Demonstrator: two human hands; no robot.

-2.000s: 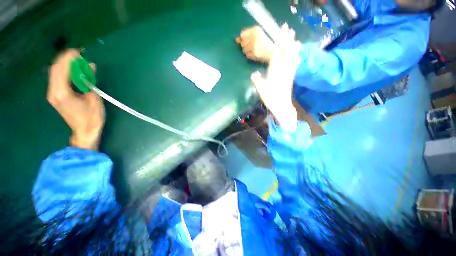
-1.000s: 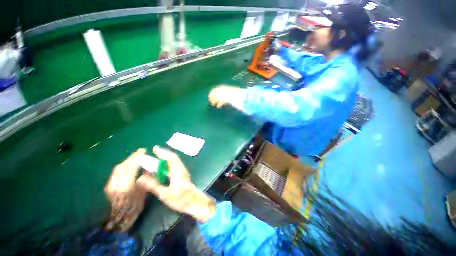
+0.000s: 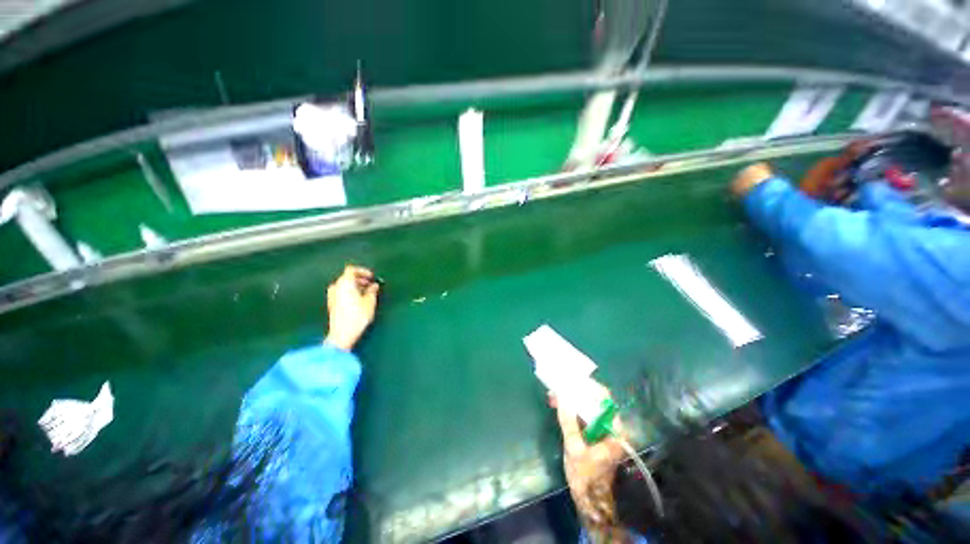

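My right hand (image 3: 594,459) holds the whitish syringe (image 3: 580,395) with its green cap (image 3: 602,421) low right of centre. A pale air hose (image 3: 647,480) trails from the cap. The syringe overlaps a small white paper (image 3: 557,356) on the green belt (image 3: 479,372). My left hand (image 3: 352,307) is stretched forward over the belt, its fingertips closed around a small black part (image 3: 372,281), mostly hidden by the fingers.
A white strip (image 3: 707,301) lies on the belt at right. A crumpled white piece (image 3: 78,421) lies at far left. A person in a blue smock (image 3: 867,276) reaches over the belt at right. A metal rail (image 3: 425,205) and hanging sheets stand behind.
The view has swung left. My hands, close together one second ago, are now apart: my left reaches forward to the black part, and my right holds the syringe by the paper.
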